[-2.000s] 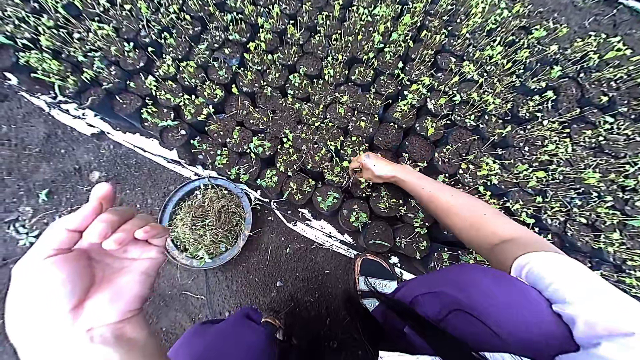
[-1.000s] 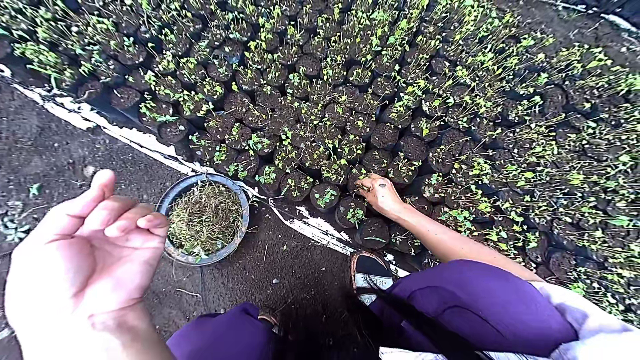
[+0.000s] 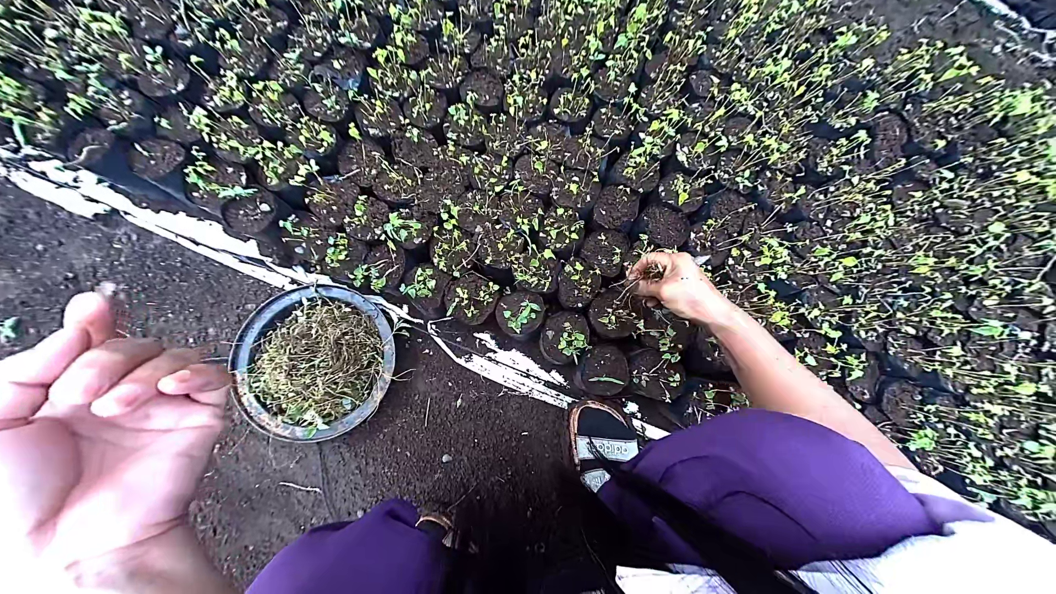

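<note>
My left hand (image 3: 111,429) is raised palm up at the lower left, fingers loosely curled, with no object visible in it. Beyond its fingertips, a round basin (image 3: 386,388) on the soil holds a heap of pulled weeds and dry stems (image 3: 318,363). My right hand (image 3: 672,285) reaches over the near part of a dense bed of seedling bags, its fingertips pinched on thin brown stems (image 3: 643,280). Under and beside it stand black grow bags filled with dark soil (image 3: 615,313), several with small green seedlings (image 3: 571,340).
Packed seedlings (image 3: 825,181) stretch across the top and right. A white strip (image 3: 190,235) runs diagonally along the bed's near edge, with dark bare soil (image 3: 429,445) on this side. My sandalled foot (image 3: 605,441) rests against the strip, close to the nearest bags.
My right hand stays low over the bags, its pose slightly changed, with thin stems now visible at its fingertips. The left hand keeps its curled, palm-up pose.
</note>
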